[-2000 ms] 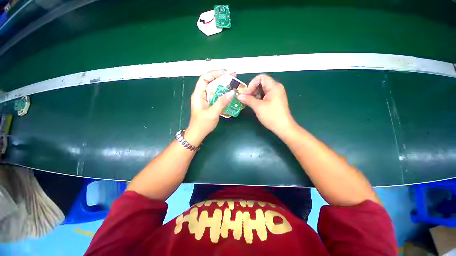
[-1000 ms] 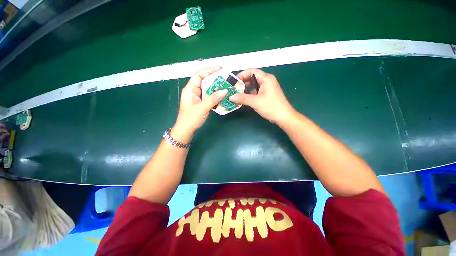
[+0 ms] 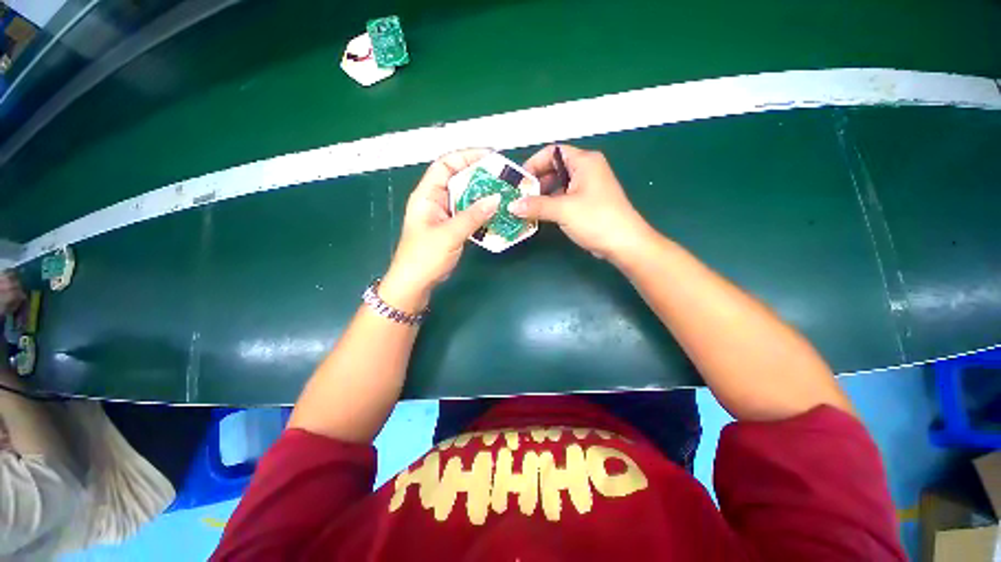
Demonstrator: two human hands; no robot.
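Note:
A white six-sided plastic housing (image 3: 496, 244) is held above the ledge, open side up. A green circuit board (image 3: 479, 189) lies in it, with a dark insert (image 3: 510, 175) at the housing's upper edge. My left hand (image 3: 441, 225) grips the housing from the left, thumb on the board. My right hand (image 3: 587, 209) holds the right edge, thumb on the board. A dark thin tool (image 3: 560, 168), perhaps tweezers, sticks out between the right fingers. The undersides of the housing and the fingertips beneath are hidden.
A white housing (image 3: 368, 72) with a green board (image 3: 387, 42) lies on the belt beyond the white strip (image 3: 659, 119). Another unit (image 3: 59, 268) lies at the far left of the ledge (image 3: 296, 296). A neighbouring person's arm (image 3: 33, 423) shows at lower left. Blue stools stand below.
The board now lies flatter within the housing, and the housing has turned more face-up. The unit on the belt has shifted left in view. A neighbour's arm has appeared at left.

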